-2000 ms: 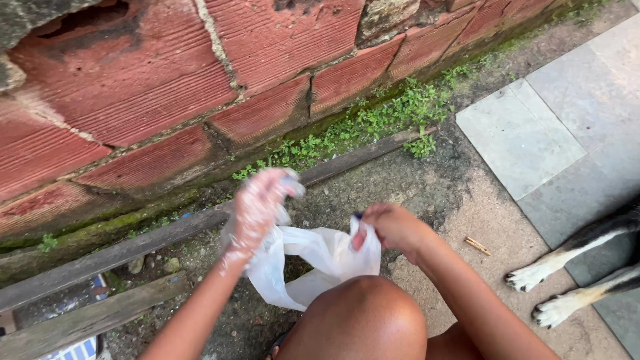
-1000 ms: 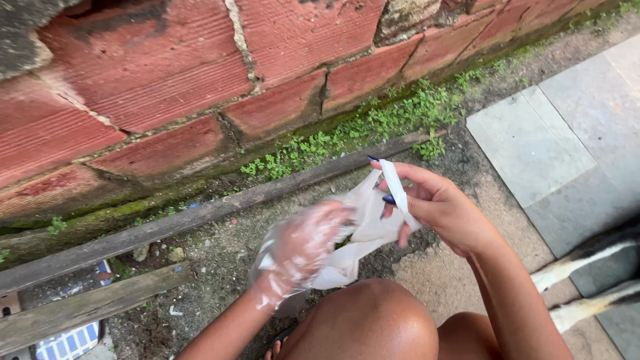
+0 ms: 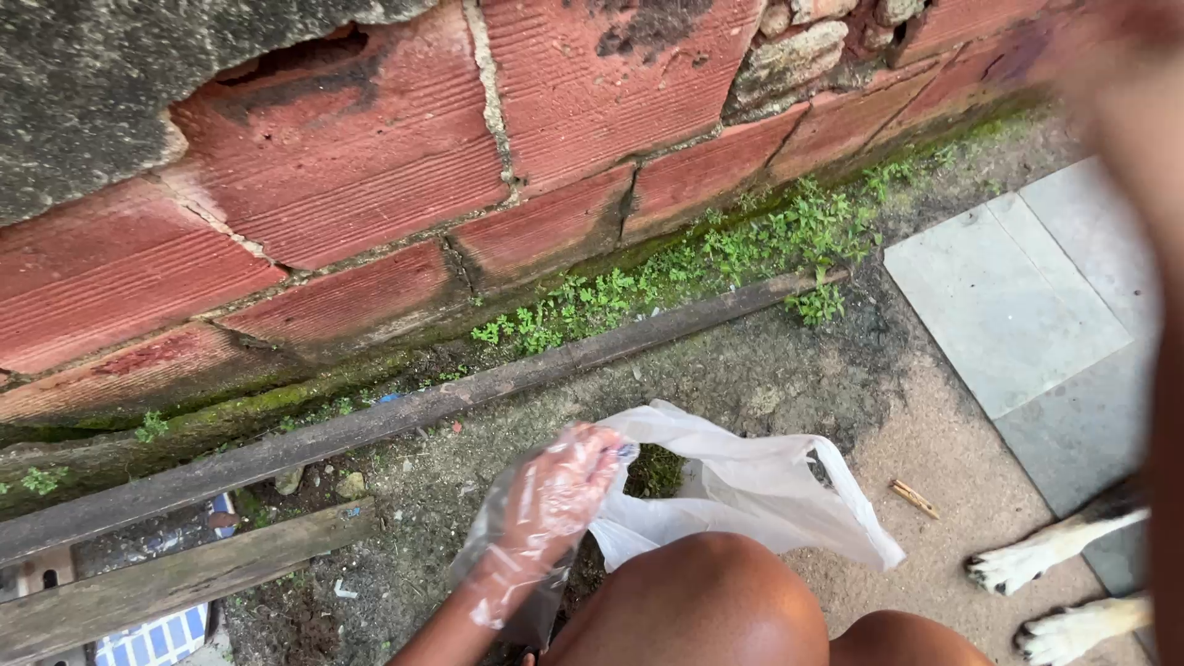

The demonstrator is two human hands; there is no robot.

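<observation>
My left hand (image 3: 555,486), inside a clear plastic glove, is closed on the rim of a white plastic bag (image 3: 786,499). The bag's mouth gapes, and dark green plant matter (image 3: 655,472) shows through the opening. The bag's right handle lies loose beside my knee. My right hand (image 3: 1110,55) is a blur at the top right corner, raised near the camera and away from the bag; its fingers cannot be made out.
A red hollow-brick wall (image 3: 370,185) runs behind small green weeds (image 3: 666,264) and a long wooden plank (image 3: 444,398). A shorter board (image 3: 185,564) lies lower left. At right are grey floor tiles (image 3: 1008,296), a clothespin-like wooden piece (image 3: 915,499) and a dog's paws (image 3: 1008,562).
My right hand has let go of the bag's handle and moved up to the right, close to the camera. My left hand keeps to the bag's left side.
</observation>
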